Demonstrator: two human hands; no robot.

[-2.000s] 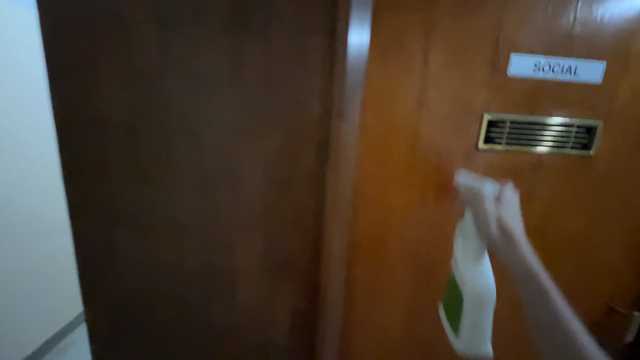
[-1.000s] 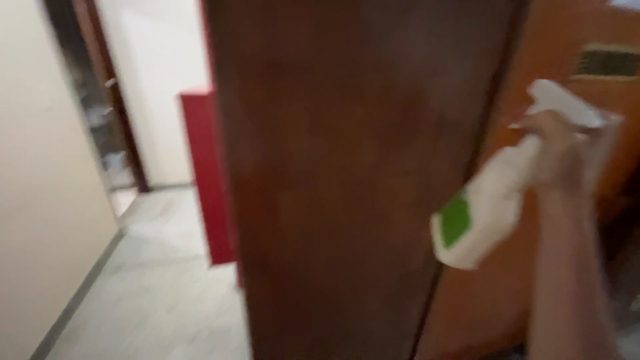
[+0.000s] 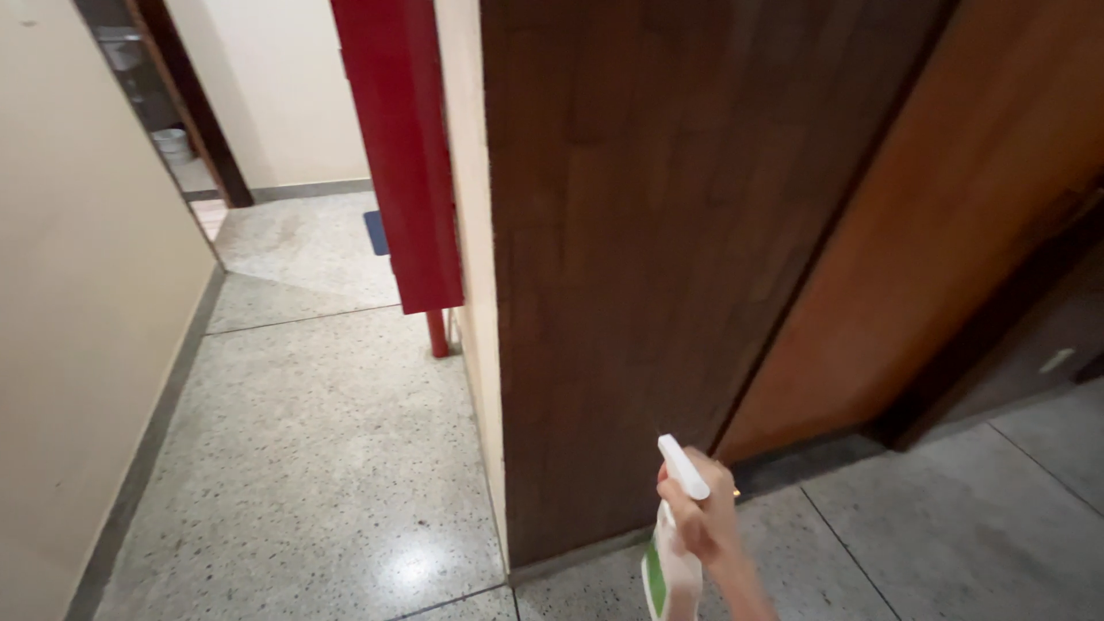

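Observation:
My right hand [image 3: 703, 509] grips a white plastic trigger spray bottle [image 3: 668, 565] with a green label, at the bottom, right of centre. The fingers wrap its neck and trigger, and its white spray head points up and to the left. Behind it stands a dark wood wall panel [image 3: 647, 259]; the nozzle is near the panel's lower part, though whether they touch cannot be told. The bottle's base is cut off by the frame's lower edge. My left hand is out of view.
An orange-brown wooden door [image 3: 906, 259] is at right. A red wall cabinet [image 3: 405, 155] with a red pipe [image 3: 437, 334] below it stands left of the panel. A speckled stone floor [image 3: 328, 448] runs down the corridor toward a doorway with a bucket [image 3: 174, 145].
The view has swung left and down from the door to the panel and corridor floor. My right hand, still holding the spray bottle, is lower in view than before.

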